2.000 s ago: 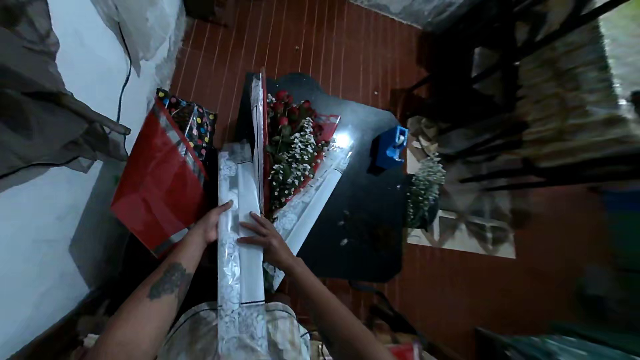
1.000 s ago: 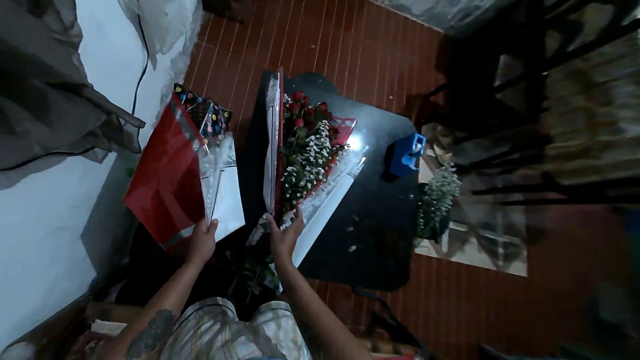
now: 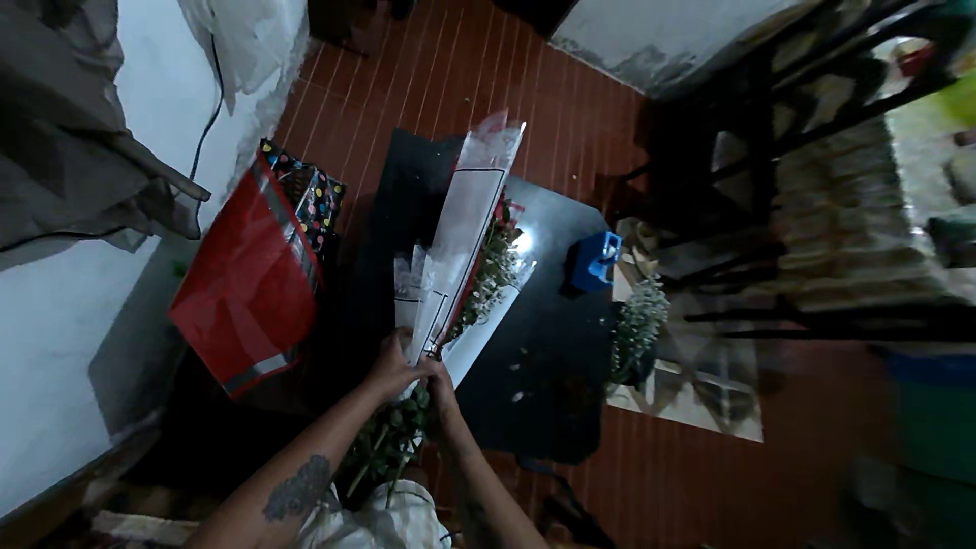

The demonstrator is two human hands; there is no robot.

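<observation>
A bouquet of red roses and small white flowers (image 3: 492, 278) lies at a slant over the dark table, partly covered by white wrapping sheets (image 3: 469, 217) with dark border lines and clear edges. My left hand (image 3: 396, 366) grips the gathered lower end of a folded wrapping sheet on the bouquet's left side. My right hand (image 3: 437, 377) closes around the narrow base of the bouquet, touching the left hand. Below both hands, green leafy stems (image 3: 389, 435) hang over my lap.
The dark table (image 3: 526, 396) holds a blue container (image 3: 596, 261) near its right side. Red wrapping sheets (image 3: 252, 293) and a polka-dot package (image 3: 320, 194) are at the left. White filler flowers (image 3: 639, 324) stand beside the table's right edge. Dark chairs are at the upper right.
My left hand has moved right with the folded white sheet, from beside the red wrapping to the bouquet's left side. The sheets now hide the roses more than a second ago.
</observation>
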